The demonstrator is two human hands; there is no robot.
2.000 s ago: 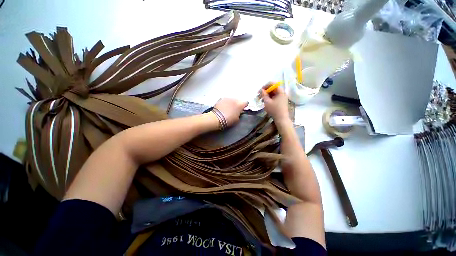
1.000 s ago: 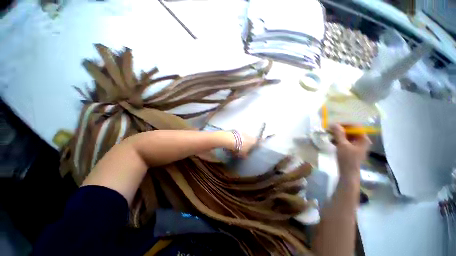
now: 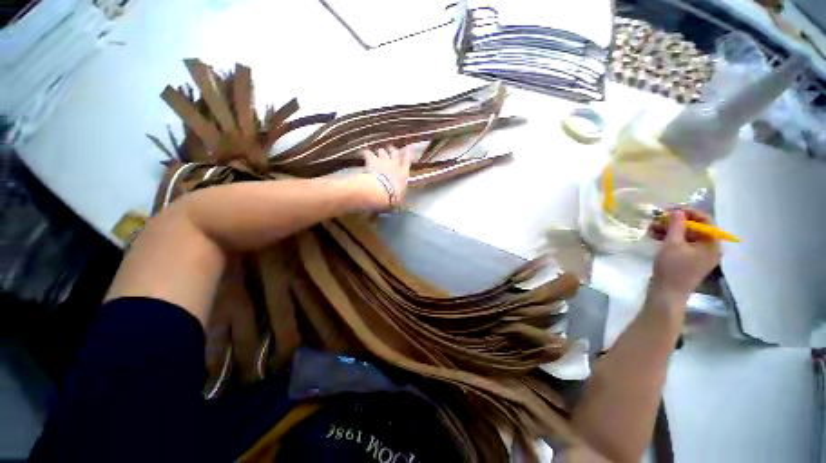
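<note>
My left hand (image 3: 388,172) lies with its fingers spread on brown straps (image 3: 326,136) with pale stripes, which fan out to the upper right from the tied bundle. Whether it grips one cannot be told. My right hand (image 3: 686,244) holds the yellow-orange glue brush (image 3: 715,231) at the right side of the glue pot (image 3: 593,222). The brush's tip end is at the pot's rim. A second yellow stick (image 3: 609,188) stands in the pot. More loose strap ends (image 3: 507,307) fan out over the grey work board (image 3: 462,253) near my body.
A whitish glue bottle (image 3: 711,131) lies beyond the pot. A roll of masking tape (image 3: 582,126) is left of it. Dark narrow pieces (image 3: 534,59) and small metal hardware (image 3: 661,61) lie at the far side. A large pale card (image 3: 779,262) is at the right.
My left hand has moved from the work board up and left onto the striped straps. My right hand has moved from the board to the glue pot with the brush. The view has shifted.
</note>
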